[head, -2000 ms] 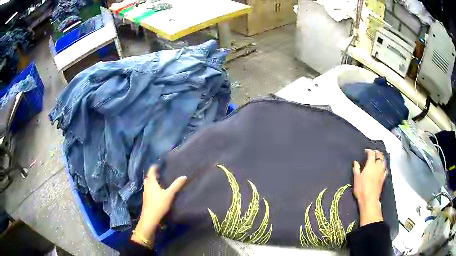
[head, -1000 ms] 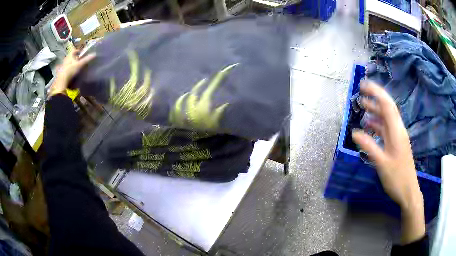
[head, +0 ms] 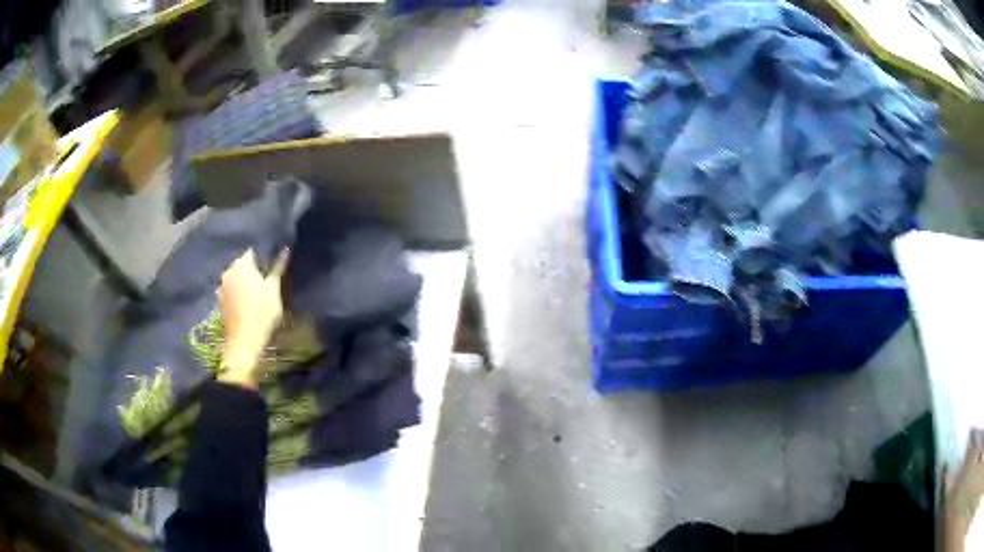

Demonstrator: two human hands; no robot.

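Note:
A dark grey garment (head: 205, 253) with yellow-green embroidery lies crumpled over other dark pieces (head: 367, 399) on a white-topped carrying board or stool (head: 324, 512). My left hand (head: 249, 313) is on the garment, its fingers closed around a raised fold of cloth; the picture is blurred there. My right hand (head: 964, 501) is at the far right edge, mostly cut off, beside a white surface. Its fingers cannot be made out clearly.
A bright blue plastic crate (head: 734, 334) heaped with blue denim garments (head: 766, 151) stands on the floor to the right. An upright panel (head: 335, 178) is behind the dark garments. A yellow-edged table (head: 49, 221) is at left, a white table edge (head: 950, 334) at right.
The embroidered garment, spread out flat before, has come down crumpled onto the dark pieces. My left hand has moved with it. My right hand has moved to the right edge. The view has turned left.

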